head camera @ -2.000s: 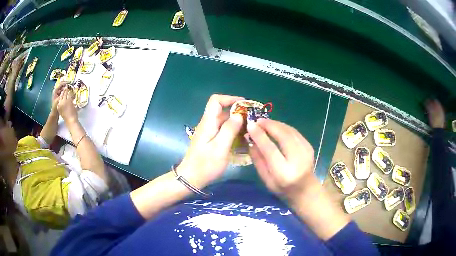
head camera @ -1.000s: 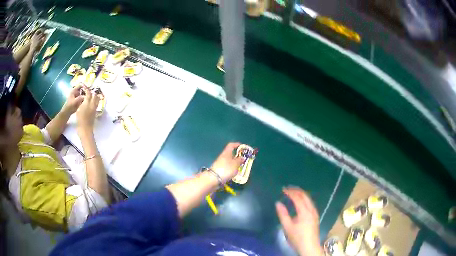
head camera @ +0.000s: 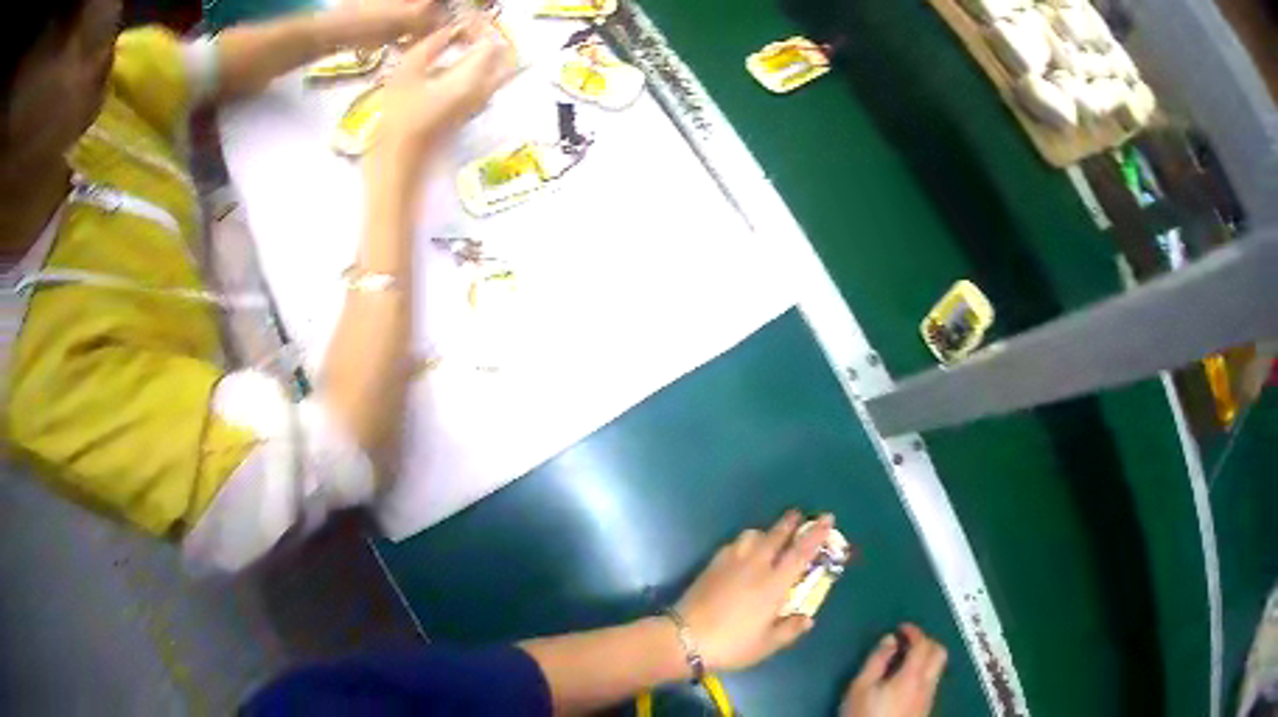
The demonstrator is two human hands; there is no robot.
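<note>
A partly assembled unit (head camera: 817, 577), a cream shell with a dark board at its upper end, lies on the green bench at the lower middle. My left hand (head camera: 750, 586) is on its left side, fingers over the shell. My right hand (head camera: 897, 675) is at the bottom edge, partly cut off, fingers curled; whether it holds anything cannot be told. The yellow handles of the side cutters (head camera: 718, 695) show below my left wrist, their jaws hidden.
A neighbour in yellow works at a white sheet (head camera: 603, 336) bearing several units. Beyond the metal edge (head camera: 936, 539), the green belt (head camera: 897, 196) carries two units and a tray of white shells (head camera: 1044, 105). A grey post (head camera: 1037, 378) crosses it.
The view has swung left, bringing the neighbour closer and the cardboard out of view. The unit held up in both hands earlier is down on the bench under my left hand; my right hand came away.
</note>
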